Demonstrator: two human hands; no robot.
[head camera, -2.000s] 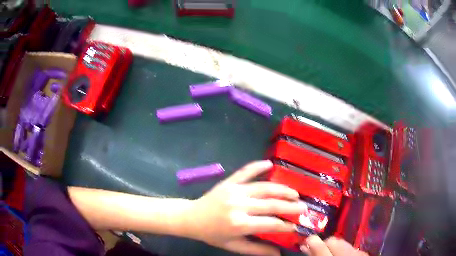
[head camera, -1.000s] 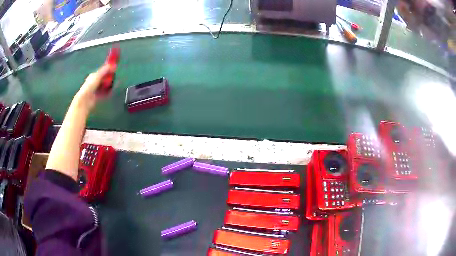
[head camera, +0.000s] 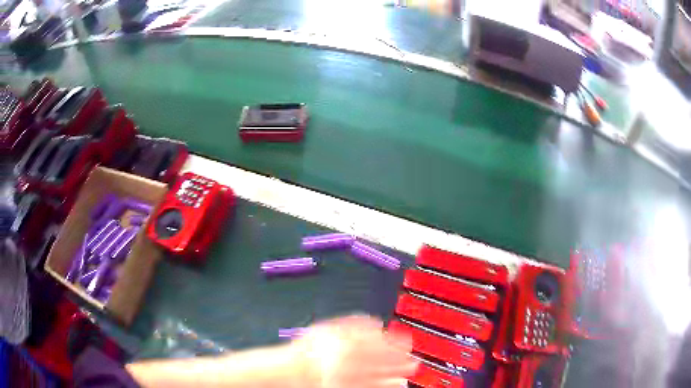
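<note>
My left hand (head camera: 356, 352) is blurred at the bottom centre, at the left side of the row of red radios on edge (head camera: 447, 311). Its fingers are not clear, so I cannot tell if it holds anything. It partly covers a purple cell (head camera: 292, 332). Three more purple cells lie behind it, one of them apart (head camera: 289, 266). A red radio (head camera: 189, 216) with keypad and round speaker lies beside the open brown cell box (head camera: 140, 284). My right hand is not in view.
One radio (head camera: 273, 125) lies black side up on the green conveyor (head camera: 409, 159). A worn white edge (head camera: 303, 198) divides conveyor and bench. Radios with black backs (head camera: 64, 155) pile at the far left. Keypad-up radios (head camera: 539, 307) stand right of the row.
My left hand has come back from over the conveyor to the row of radios; the red radio it held there no longer shows in it. The view has turned left, showing the whole cell box.
</note>
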